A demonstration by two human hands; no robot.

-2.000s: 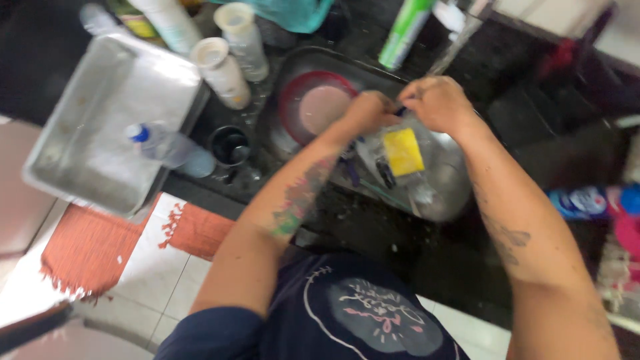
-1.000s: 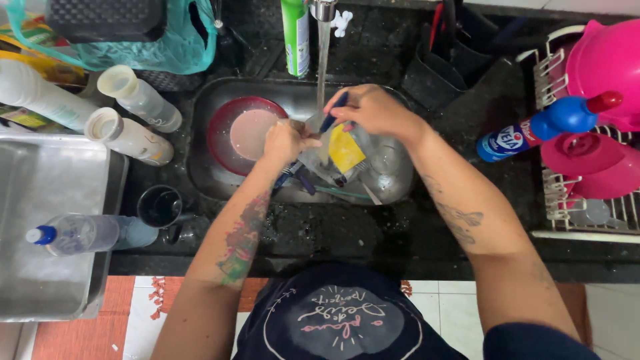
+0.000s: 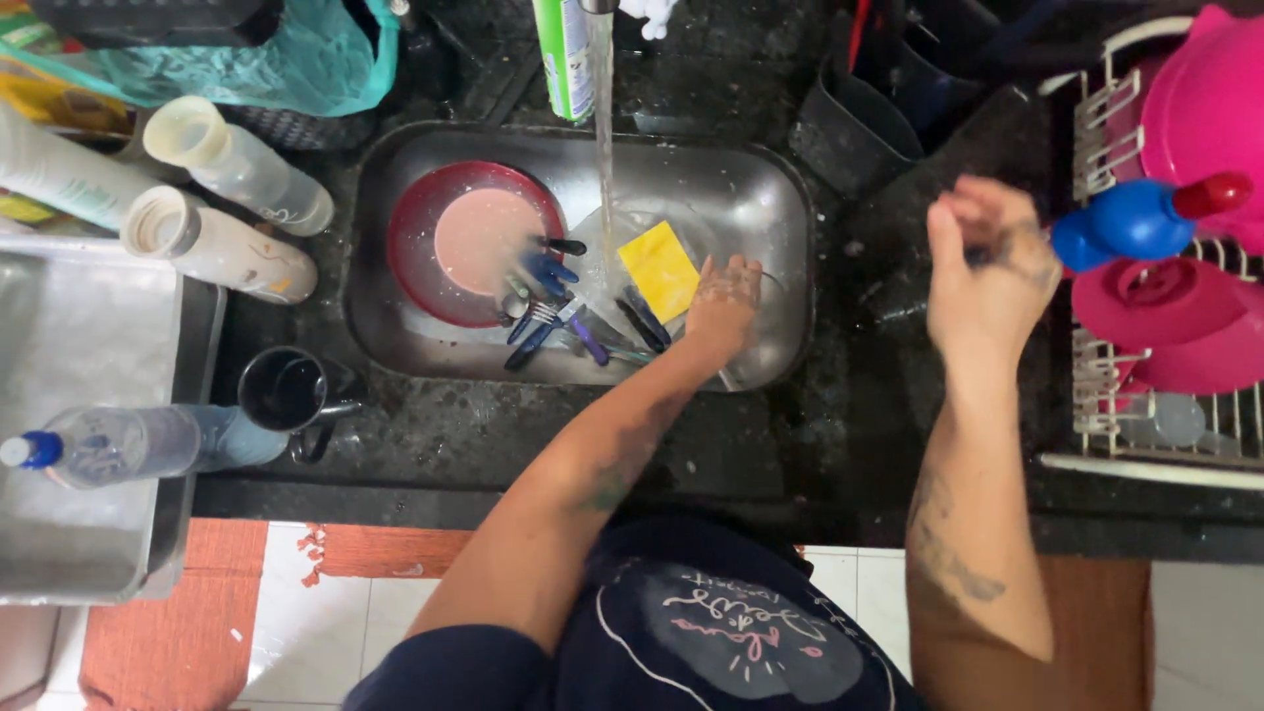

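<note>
My left hand (image 3: 726, 304) is in the right half of the steel sink (image 3: 775, 212), its fingers at the right edge of a yellow sponge or cloth (image 3: 660, 273); whether it grips anything is hidden. Over the counter, right of the sink, my right hand (image 3: 992, 272) is raised with curled fingers; something dark shows at the fingers, too blurred to name. Water from the faucet (image 3: 603, 128) runs beside the yellow piece. A red plate (image 3: 415, 252) with a pink dish (image 3: 484, 237) lies at the sink's left, and several pieces of cutlery (image 3: 590, 339) lie in the middle.
Left of the sink are two bottles or cups (image 3: 227, 255), a black mug (image 3: 286, 390), a plastic bottle (image 3: 128, 441) and a metal pan (image 3: 84, 326). At right, a dish rack (image 3: 1106, 415) holds pink dishes beside a blue bottle (image 3: 1126, 225). A black container (image 3: 854, 133) stands behind.
My hands were together over the sink and are now apart. My right hand has moved right, out over the counter. The cutlery is more exposed in the sink.
</note>
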